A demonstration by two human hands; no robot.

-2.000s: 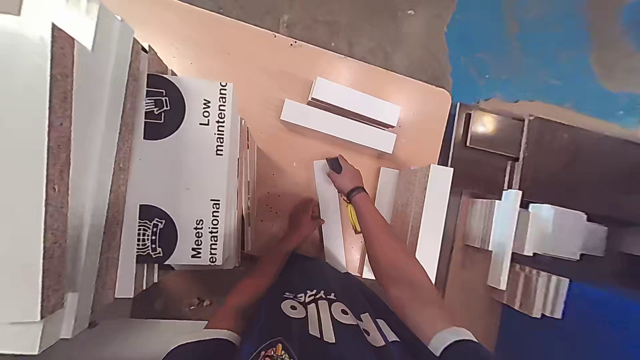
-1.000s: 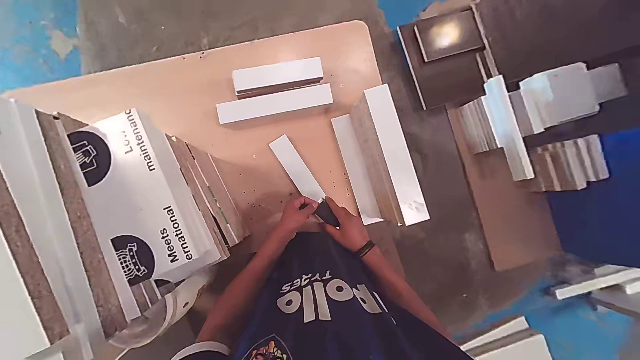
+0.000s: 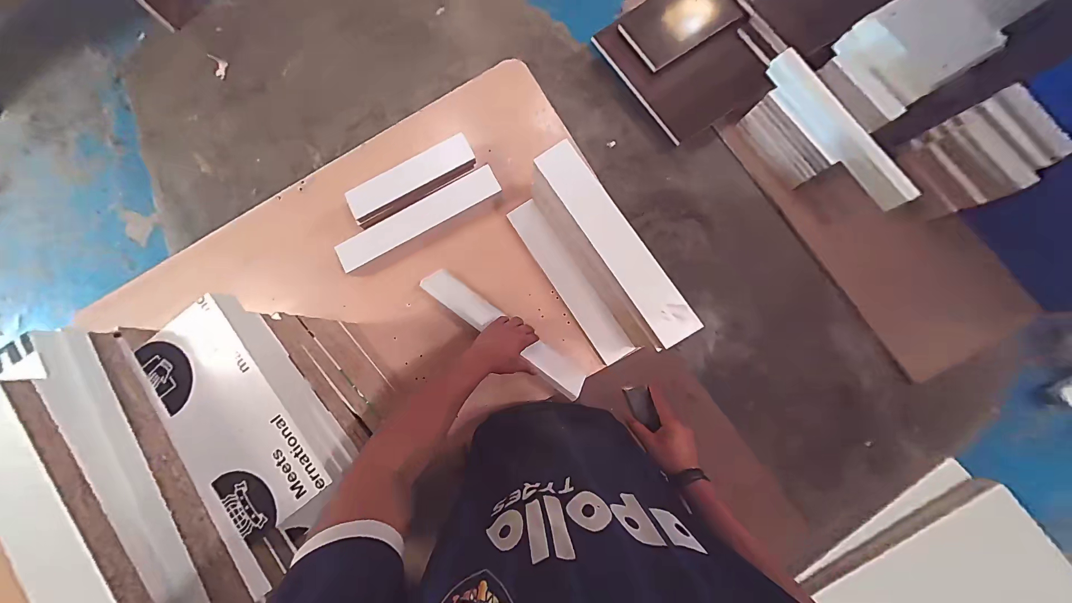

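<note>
My left hand (image 3: 506, 344) lies over a narrow white board strip (image 3: 456, 297) on the tan tabletop, its fingers closed around the strip's middle. At the table's near edge, to the right of that strip, my right hand (image 3: 667, 438) holds a small dark block-like tool (image 3: 641, 407), whose exact kind I cannot tell. Just right of the held strip are a low white strip (image 3: 569, 280) and a taller white board stack (image 3: 615, 243) with a brown side. Farther up the table lie two more white strips, the upper one (image 3: 410, 177) and the lower one (image 3: 419, 219).
Large white-faced boards (image 3: 226, 385) with printed symbols are stacked at the left, their brown core edges showing. Dark panels (image 3: 687, 75) and piles of white strips (image 3: 842, 126) stand at the upper right. More white boards (image 3: 938, 544) are at the lower right.
My right hand has moved off the narrow strip to its right, still with the dark tool. My left hand has shifted up to the strip's middle. The view has turned.
</note>
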